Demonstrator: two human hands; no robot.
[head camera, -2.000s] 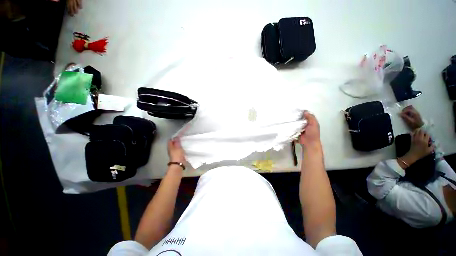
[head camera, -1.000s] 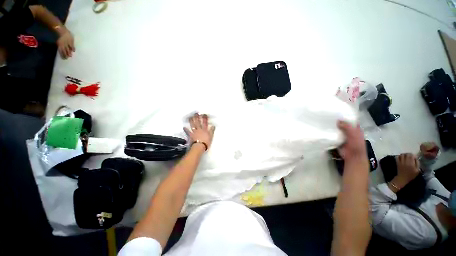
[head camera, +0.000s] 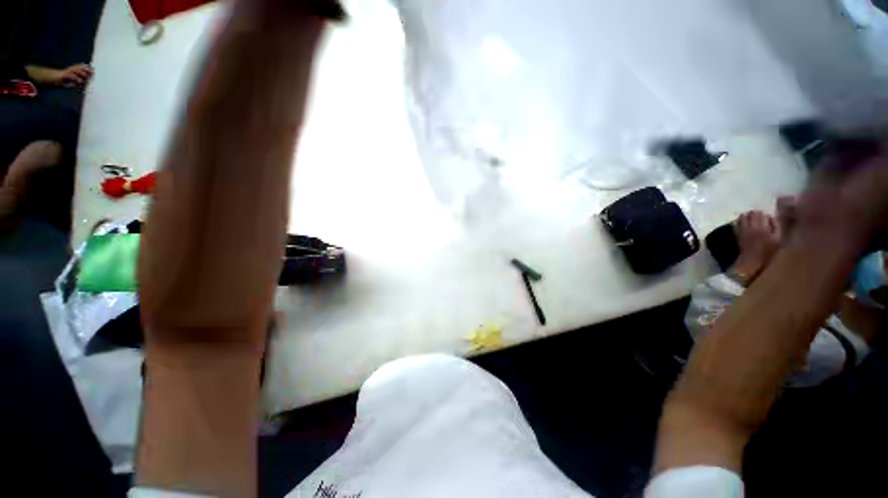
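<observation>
A large white sheet (head camera: 604, 83) is spread out and raised over the far right of the table. Its edges are blurred. My left forearm reaches up across the picture's left side, and my left hand is cut off by the top edge. My right hand (head camera: 857, 160) is blurred at the right edge, at the end of my raised right arm; its grip cannot be made out. A black zipped bag (head camera: 314, 263) lies on the table, partly hidden behind my left forearm.
A black bag (head camera: 650, 231) stands at right beside another worker's hands (head camera: 758, 238). A green-handled tool (head camera: 527, 269), a black stick (head camera: 535, 302) and yellow scraps (head camera: 484, 337) lie near the front edge. At left are a green card (head camera: 109, 263) and a red item (head camera: 127, 185).
Both arms have swung up and outwards. The sheet has moved from the near table to the far right, uncovering the green-handled tool. The bag pair at the back is now hidden.
</observation>
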